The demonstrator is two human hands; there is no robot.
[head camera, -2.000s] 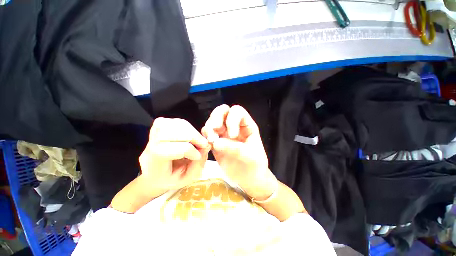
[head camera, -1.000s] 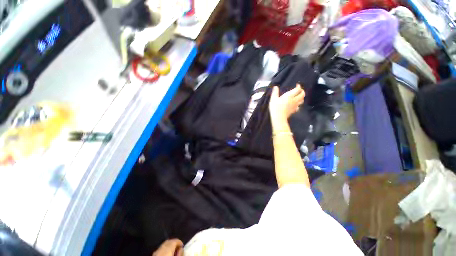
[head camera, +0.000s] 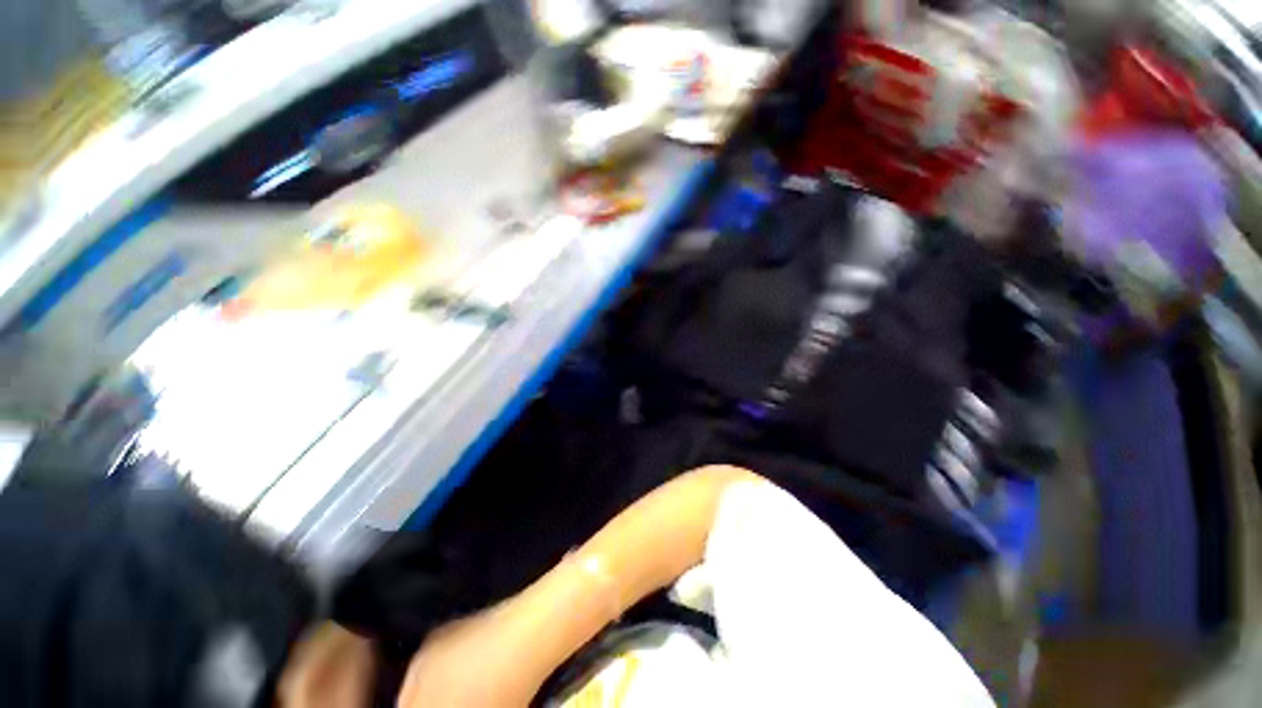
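Note:
The frame is strongly blurred. My right hand (head camera: 471, 664) is low in the picture, cut off by the bottom edge, with its forearm bent in across my front. Its fingers do not show clearly. A small part of my left hand (head camera: 327, 669) shows just left of it, against black cloth, also cut off by the edge. I cannot tell whether either hand holds anything. The black garment (head camera: 139, 595) lies at the lower left over the table's near part. A pile of black garments (head camera: 858, 401) with white stripes lies right of the table.
The white sewing table (head camera: 457, 401) has a blue edge. On it are a yellow bundle (head camera: 353, 256), blurred snips (head camera: 464, 307) and red-yellow scissors handles (head camera: 602, 201). The machine (head camera: 346, 132) is at upper left. Red and purple bundles (head camera: 1156, 201) are at upper right.
The view has swung back left since one second ago. My right arm has drawn in from the garment pile to the lower left, near my left hand. The black garment is in view again.

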